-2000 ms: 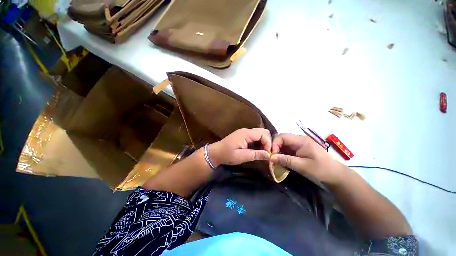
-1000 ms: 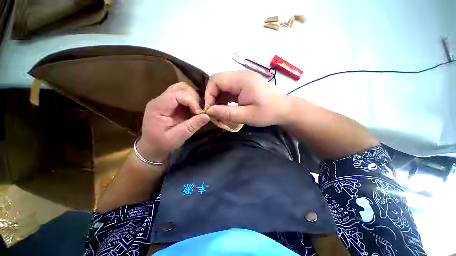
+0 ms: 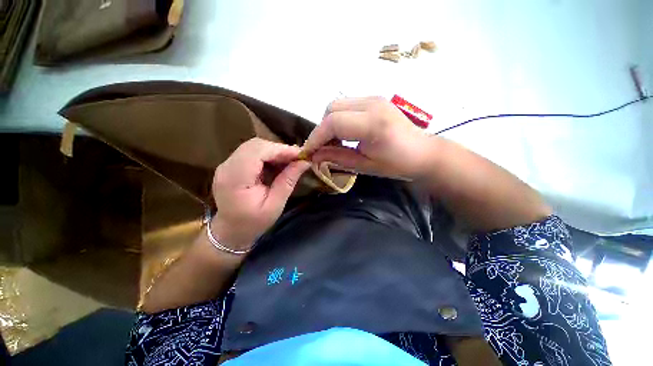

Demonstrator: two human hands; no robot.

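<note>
A floppy brown bag body [image 3: 179,125] lies over the table edge and into the lap, open at one side. Its tan edge binding [image 3: 342,184] curls into a loop below my hands. My left hand [image 3: 254,186], with a bracelet at the wrist, pinches the bag's edge between thumb and finger. My right hand [image 3: 376,136] pinches at the same spot, its fingertips touching those of my left hand. A small tan-yellow bit shows between the fingertips. A tan end tab [image 3: 68,139] hangs at the bag's far left corner.
A red case [image 3: 412,111] lies beyond my right hand, near a dark cord [image 3: 530,114]. Small tan offcuts [image 3: 407,51] lie farther back. Brown stacked bags [image 3: 107,32] are at the upper left. An open cardboard box [image 3: 50,297] stands below the table at left.
The view has swung right and down since the first frame. Both hands stay at the bag's edge. The slim tool near the red case is now mostly hidden behind my right hand.
</note>
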